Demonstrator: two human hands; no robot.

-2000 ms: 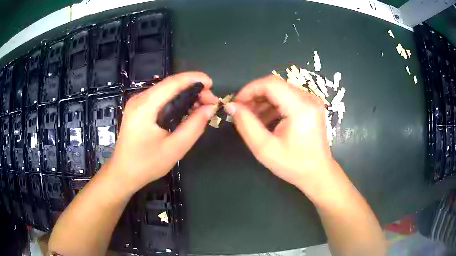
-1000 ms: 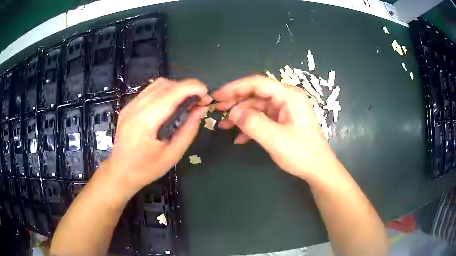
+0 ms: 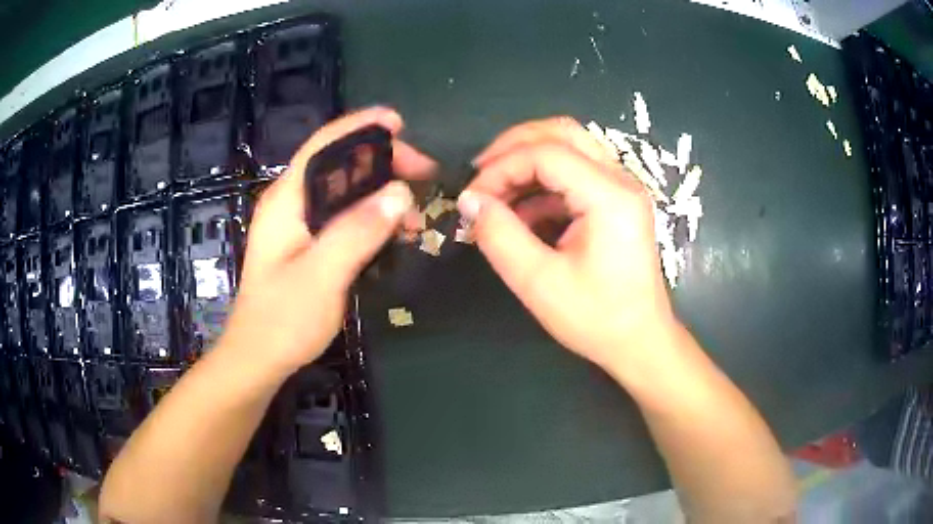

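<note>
My left hand (image 3: pixel 297 246) holds a black phone housing (image 3: pixel 353 172) tilted up, skin showing through its openings. My right hand (image 3: pixel 563 230) is beside it at the right, thumb and forefinger tips together at a small pale tab (image 3: pixel 463 234); whether they grip it I cannot tell. Small pale cream tabs (image 3: pixel 433 242) lie on the dark green bench between the hands. A single tab (image 3: pixel 400 317) lies below them, nearer to me.
A glossy black blister tray (image 3: pixel 184 194) with housings fills the left, with a pale tab (image 3: pixel 331 441) on its near corner housing. Pale strips (image 3: pixel 683 194) lie right of my right hand. Another tray (image 3: pixel 900 205) stands at far right. Striped cloth (image 3: pixel 911 450) shows lower right.
My left hand has turned the housing so its openings face the camera, and its fingers have moved apart from my right hand. A pale tab has appeared on the bench below since the earliest frame.
</note>
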